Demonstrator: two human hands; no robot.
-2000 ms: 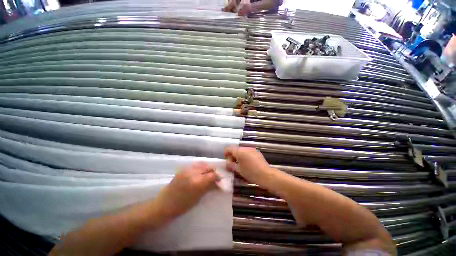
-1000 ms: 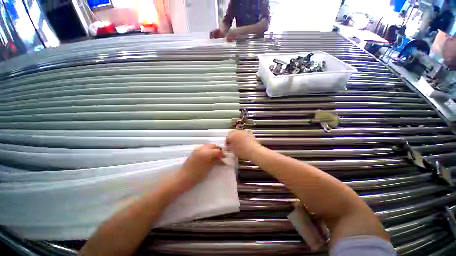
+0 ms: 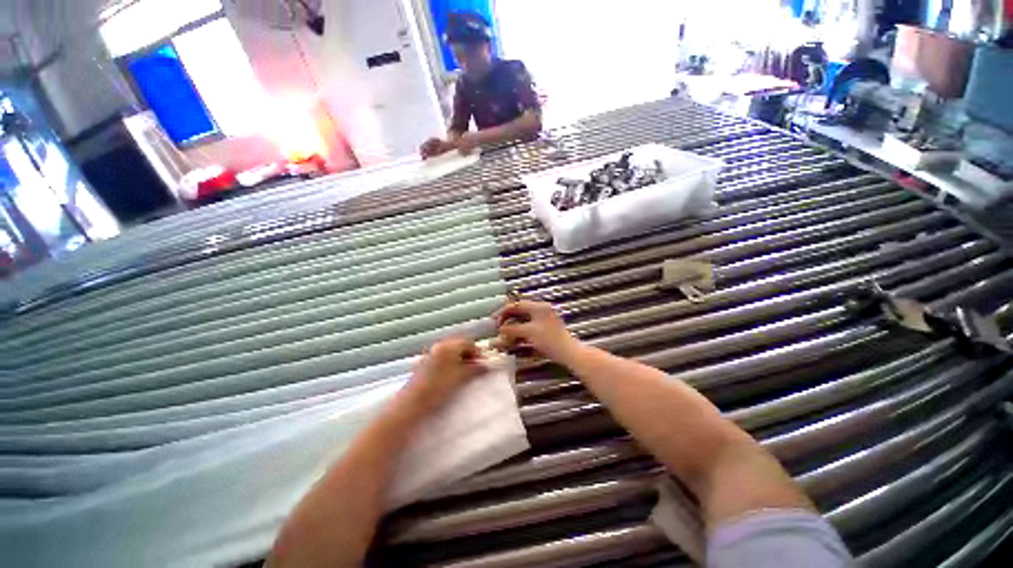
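Note:
The white pleated curtain panel (image 3: pixel 333 305) lies in ridges over the left part of the steel tubes (image 3: pixel 667 377). Its near part is a loose flat flap (image 3: pixel 472 427). My left hand (image 3: pixel 450 366) pinches the panel's edge just above the flap. My right hand (image 3: pixel 535 331) is beside it at the same edge, fingers closed together over a tube. Small brownish metal pieces show just above my right fingers; whether that hand grips one is too blurred to tell.
A white tub (image 3: pixel 628 205) of metal clips rests on the tubes. A beige pad (image 3: pixel 686 277) lies nearer. Dark clips (image 3: pixel 933 318) sit at the right, and a pale pad (image 3: pixel 678 519) by my right forearm. A person (image 3: pixel 489 100) works at the far edge.
The view has tilted up and turned, showing more of the room and the far person. Both hands have moved up along the edge, and the flat flap has been drawn away from the near tubes.

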